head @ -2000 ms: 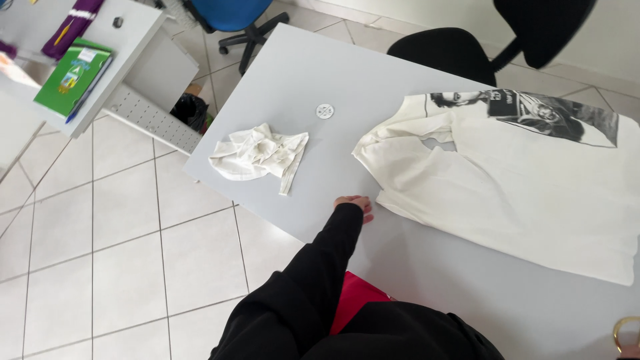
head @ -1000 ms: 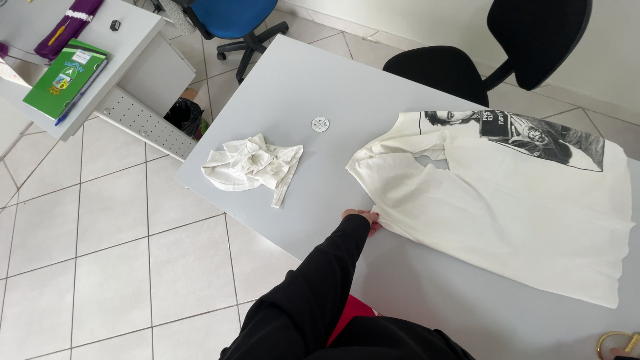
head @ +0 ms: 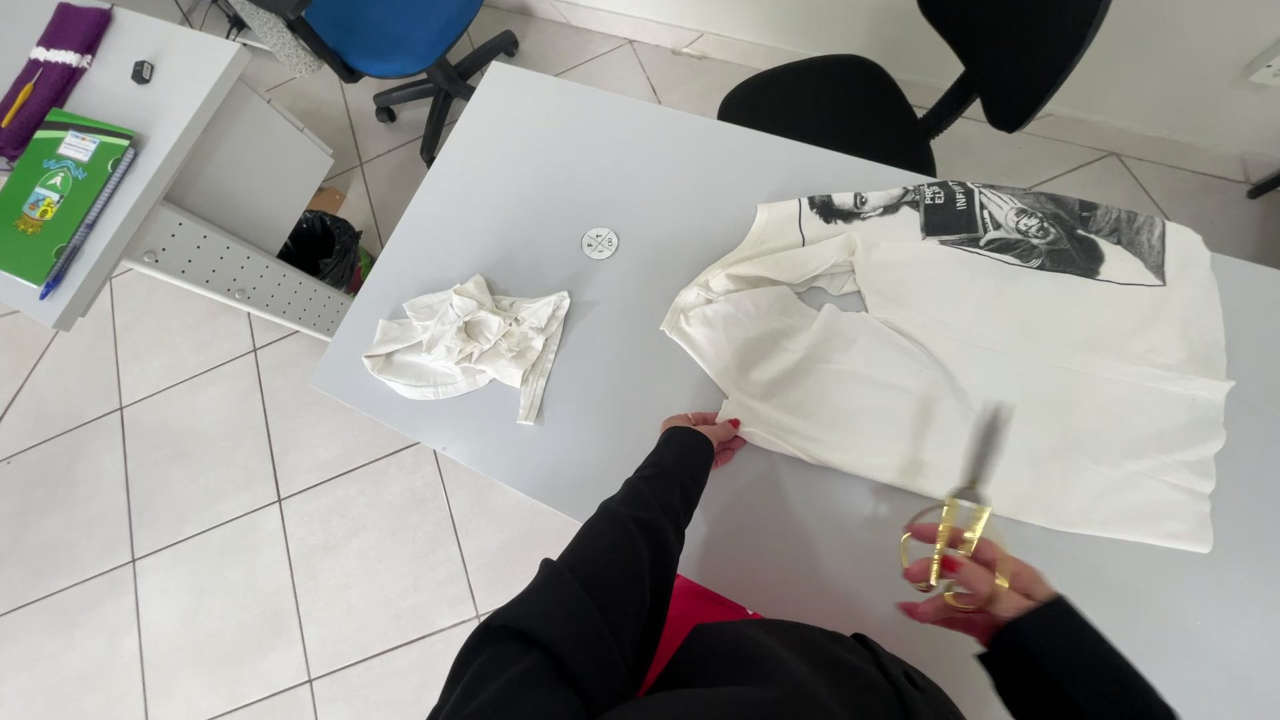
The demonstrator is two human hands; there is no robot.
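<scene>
A white cloth garment with a black-and-white photo print [head: 1050, 370] lies spread on the grey table [head: 540, 150]. My left hand [head: 706, 436] pinches the garment's near left edge between thumb and fingers. Over the table's near side, my right hand [head: 975, 585] holds scissors with gold handles [head: 950, 540]; their blades are blurred, point away from me and show over the garment's lower part. Whether the blades touch the cloth cannot be told. Left of the garment sits a crumpled bundle of white fabric [head: 470, 340], touching neither hand.
A round white disc with markings [head: 600, 243] lies beyond the bundle. Behind the table stand a black chair [head: 830, 110] and a blue office chair [head: 390, 35]. At the left, another desk [head: 190, 80] bears a green notebook [head: 60, 200], a blue pen and a purple knitted item.
My right hand has come up into view with the scissors, which showed only partly at the lower right corner before. My left hand has taken hold of the garment's edge.
</scene>
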